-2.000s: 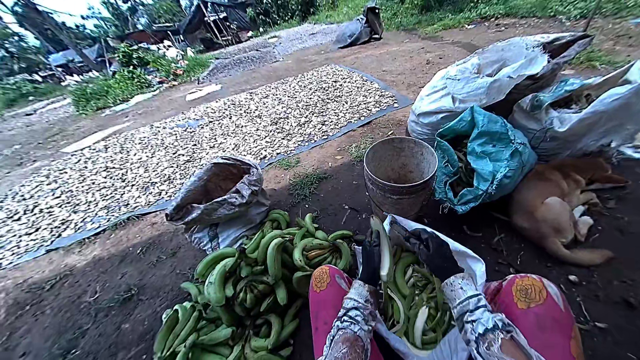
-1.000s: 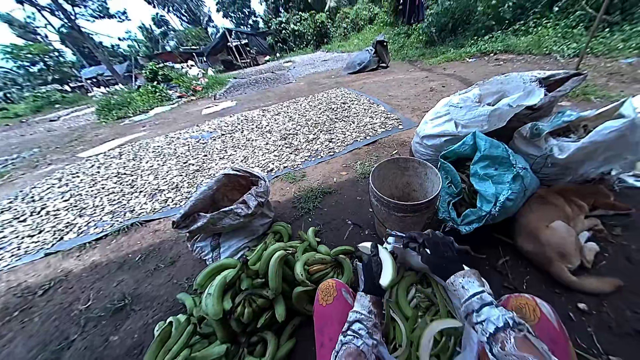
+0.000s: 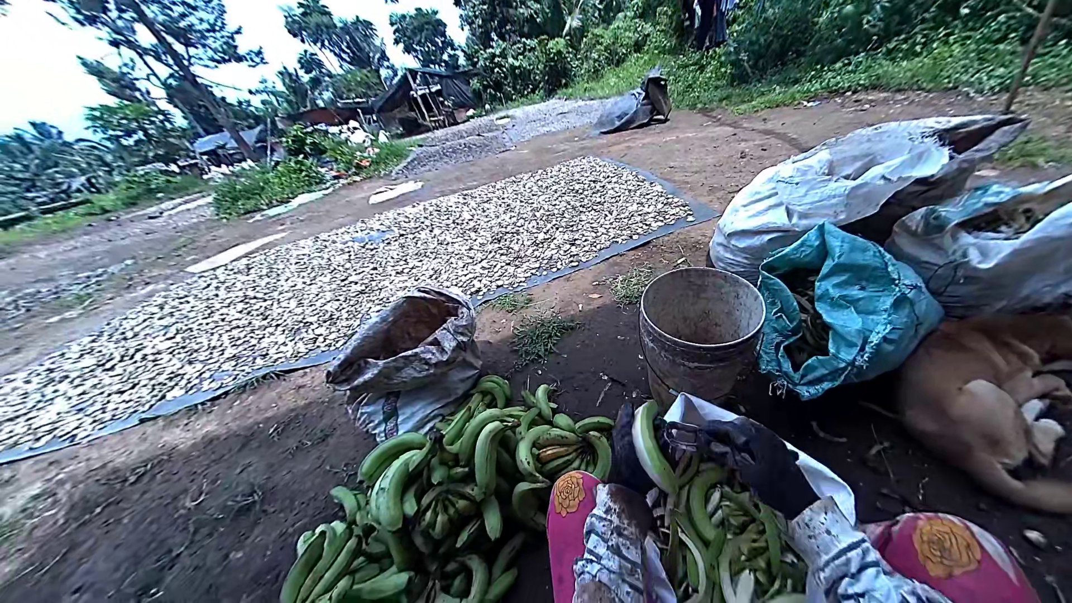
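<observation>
My left hand [image 3: 628, 452], in a dark glove, grips a green banana [image 3: 652, 448] whose peel is partly off, showing a pale strip. Close on its right is my right hand [image 3: 758, 461], also in a dark glove, with its fingers curled around something small that looks metallic; what it is cannot be made out. Below both hands, green peels [image 3: 745, 536] and some bananas lie on a white sack [image 3: 825, 481] between my knees. A heap of green banana bunches [image 3: 461, 494] lies on the soil to the left.
A dirty bucket [image 3: 702, 335] stands ahead, with a teal sack [image 3: 879, 310] and white sacks [image 3: 829, 193] to its right. A brown dog [image 3: 971, 402] lies at the right. An open sack [image 3: 419, 368] stands behind the heap. Beyond, pale slices dry on a sheet [image 3: 402, 251].
The long pale surface seen on the banana in my left hand has given way to a mostly green banana with a pale strip. The view has tilted up somewhat.
</observation>
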